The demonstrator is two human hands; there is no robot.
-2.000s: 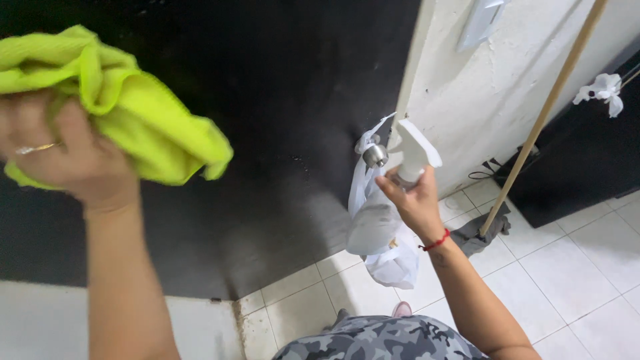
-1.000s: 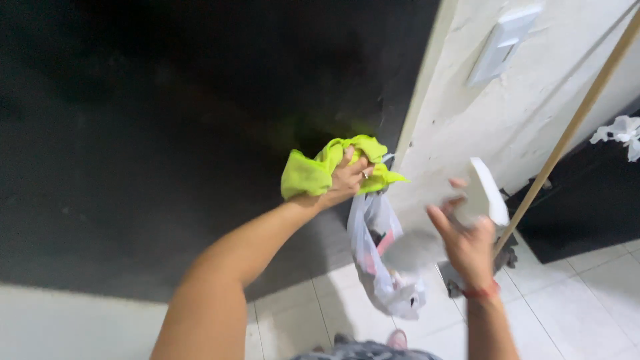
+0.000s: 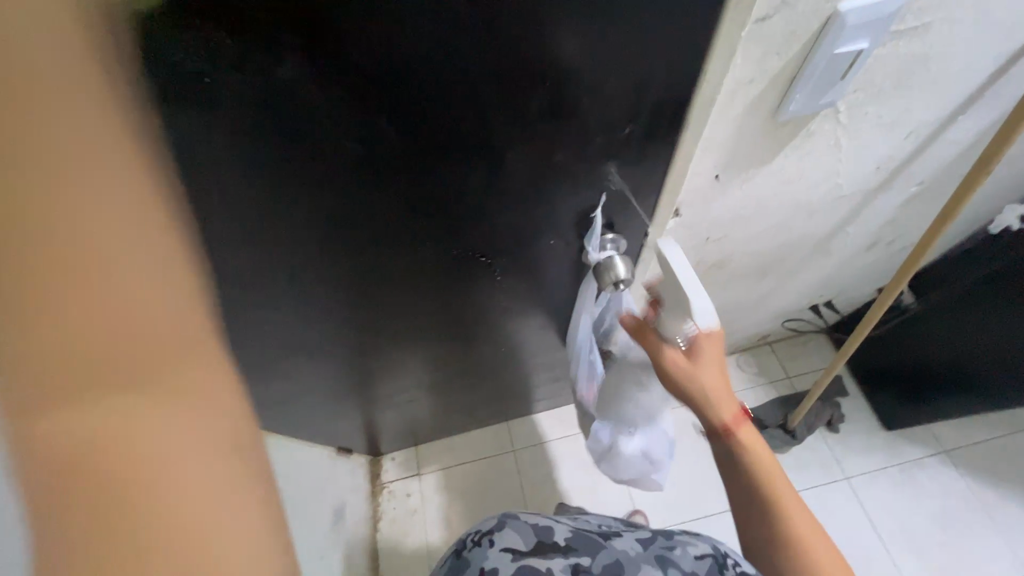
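Observation:
My right hand (image 3: 680, 356) grips a white spray bottle (image 3: 686, 288) by its neck, with the head angled up toward the door edge. A thin streak of spray shows on the black door (image 3: 400, 200) just above the knob. Beside the bottle is the round metal doorknob (image 3: 614, 268), from which a white plastic bag (image 3: 628, 452) hangs. My left forearm, blurred, rises along the left side of the view; the left hand lies beyond the frame. A bit of yellow-green cloth (image 3: 144, 4) shows at the top left edge.
A white switch plate (image 3: 836, 60) is on the worn white wall right of the door. A wooden pole (image 3: 912, 256) leans there, its foot in a dark grey cloth (image 3: 800, 416) on the tiled floor (image 3: 472, 480). A black panel (image 3: 952, 336) stands at the right.
My left hand with the yellow-green cloth has left the doorknob area, and its forearm is now raised at the left. My right hand with the bottle is now closer to the doorknob.

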